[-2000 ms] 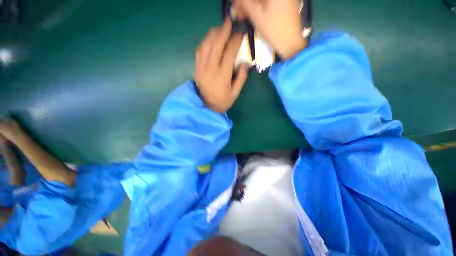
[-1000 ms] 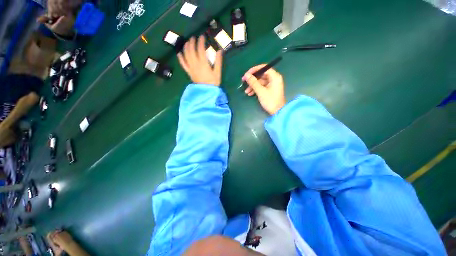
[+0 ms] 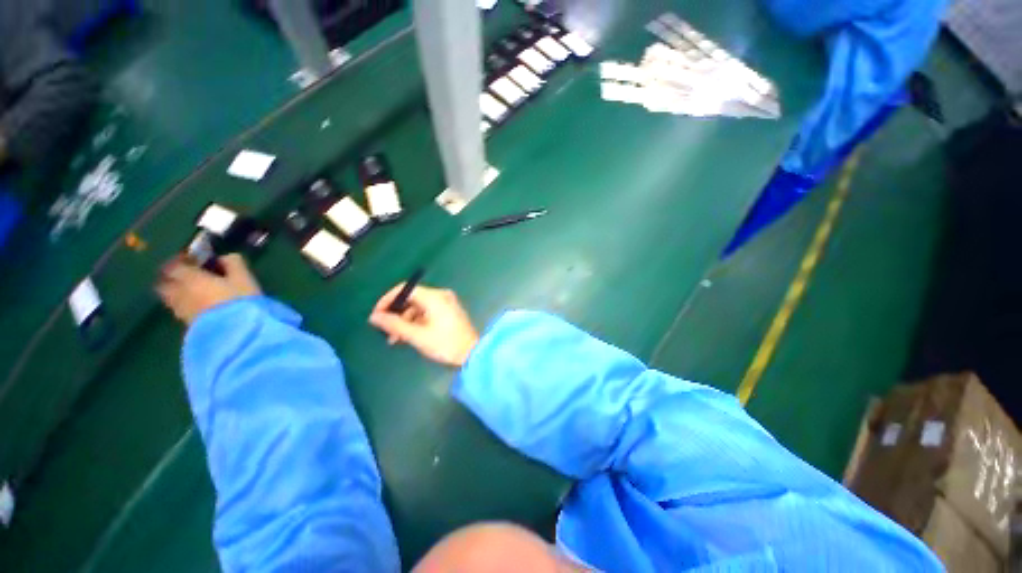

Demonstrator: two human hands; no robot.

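Note:
My left hand (image 3: 205,289) is at the left with its fingers around one end of a black phone unit (image 3: 201,247); the fingers partly hide it. Another unit with a white rectangle (image 3: 217,219) lies just beyond. Three black units, one of them here (image 3: 346,215), lie side by side between my hands and the grey post. My right hand (image 3: 428,322) is in front of me, shut on slim dark tweezers (image 3: 407,291), held like a pen above the mat. A second slim black tool (image 3: 505,221) lies loose near the post.
A grey metal post (image 3: 451,101) stands on the green mat. Behind it is a row of units (image 3: 525,78). Pale strips (image 3: 689,81) lie farther right, near another person's blue sleeve (image 3: 874,56). A white square (image 3: 251,166) and small white parts (image 3: 90,193) lie left. Cardboard boxes (image 3: 913,437) stand right.
The view has swung right. My left hand has moved left from the three units to another unit and closed around it. My right hand still holds the tweezers.

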